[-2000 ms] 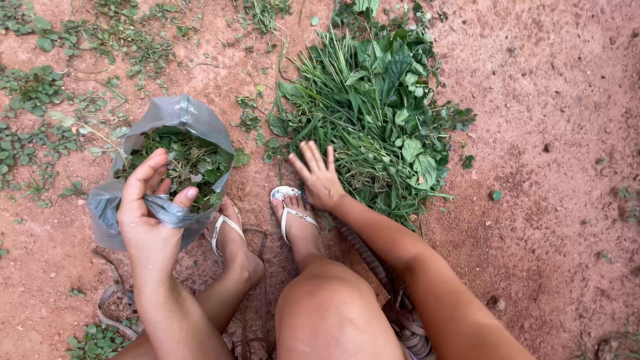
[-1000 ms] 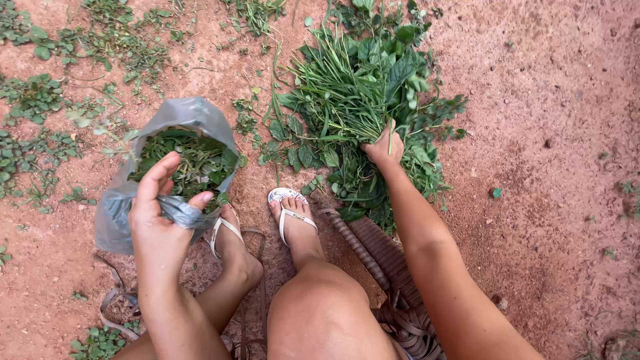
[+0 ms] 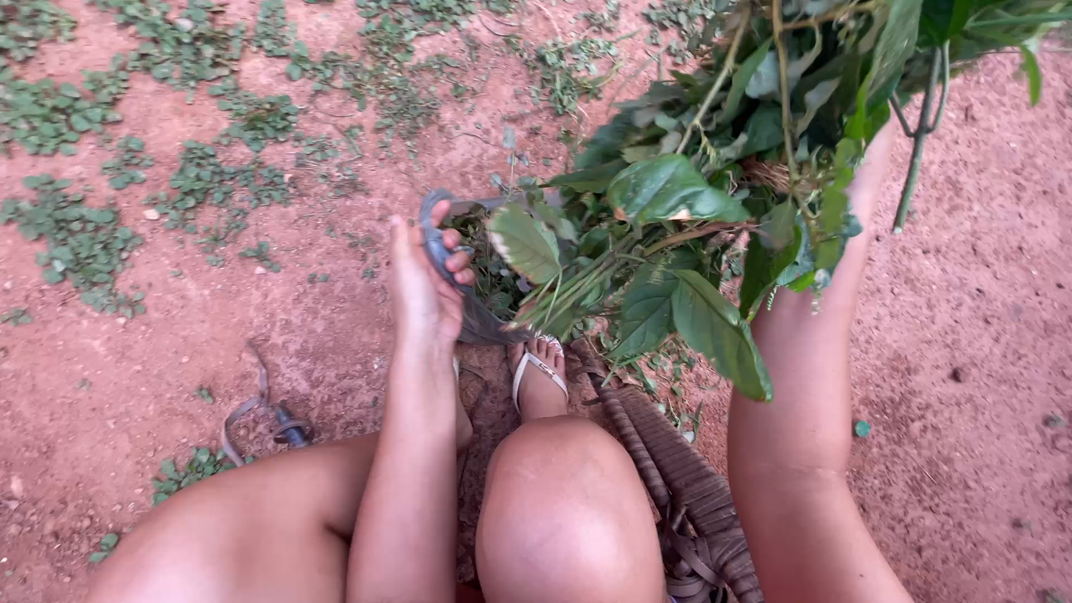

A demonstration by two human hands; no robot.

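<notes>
My left hand (image 3: pixel 431 276) grips the rim of a grey plastic bag (image 3: pixel 488 322), with the rolled edge looped over its fingers. Some cut greenery (image 3: pixel 501 280) shows inside the bag's mouth. A large bundle of leafy green stems and grass (image 3: pixel 670 209) is up close to the camera, its stem ends over the right side of the bag. My right forearm (image 3: pixel 804 377) reaches up behind this bundle. The leaves hide my right hand, so its grip cannot be seen.
Reddish bare soil (image 3: pixel 955 352) carries low weeds (image 3: pixel 67 234) at the left. My foot in a white flip-flop (image 3: pixel 540 368) is just below the bag. A brown woven strap-like item (image 3: pixel 687 477) lies beside my knee. A thin strap (image 3: pixel 260 402) is at the lower left, a green cap-like bit (image 3: pixel 862 429) at the right.
The leafy bundle has come up off the ground, where my right hand held it a second ago, and over to the bag. My left hand and the bag are now nearer my right foot.
</notes>
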